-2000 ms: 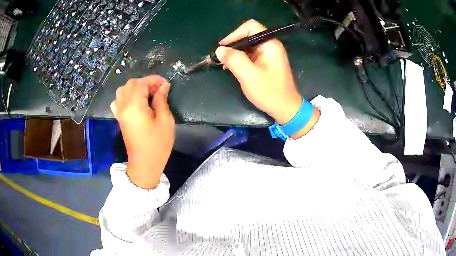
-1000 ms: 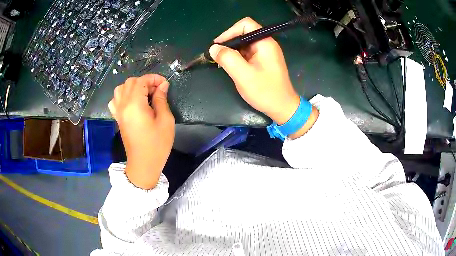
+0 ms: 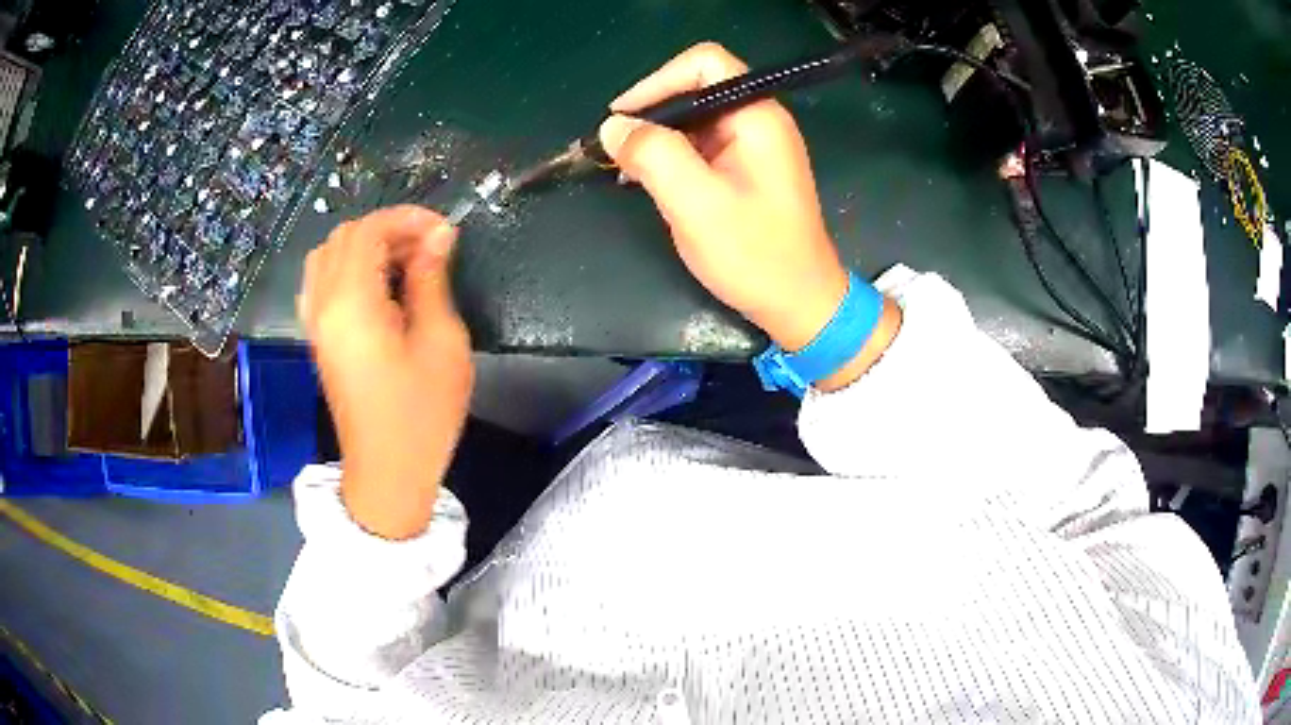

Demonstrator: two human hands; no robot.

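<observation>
My right hand (image 3: pixel 736 198) holds a soldering iron (image 3: pixel 750 96) like a pen, its tip pointing down-left at a small silvery circuit board (image 3: pixel 490 186) on the green mat. The tip is at or very near the board; contact cannot be told. My left hand (image 3: pixel 389 326) is slightly blurred, just left of and below the board, thumb and forefinger pinched together. A thin pale line shows between these fingertips and the board, likely a fine wire. What lies inside the pinch is hidden.
A clear blister tray (image 3: pixel 241 142) full of small parts lies at the left. A black iron stand (image 3: pixel 1090 99), dark cables (image 3: pixel 1055 269), a white strip (image 3: pixel 1174 298) and loose yellow wires (image 3: pixel 1246 191) are at the right. A blue bin (image 3: pixel 255 425) with a cardboard box stands below the bench.
My left hand has moved slightly left, away from the board. The iron's tip and the board have shifted slightly left. My right hand still holds the iron.
</observation>
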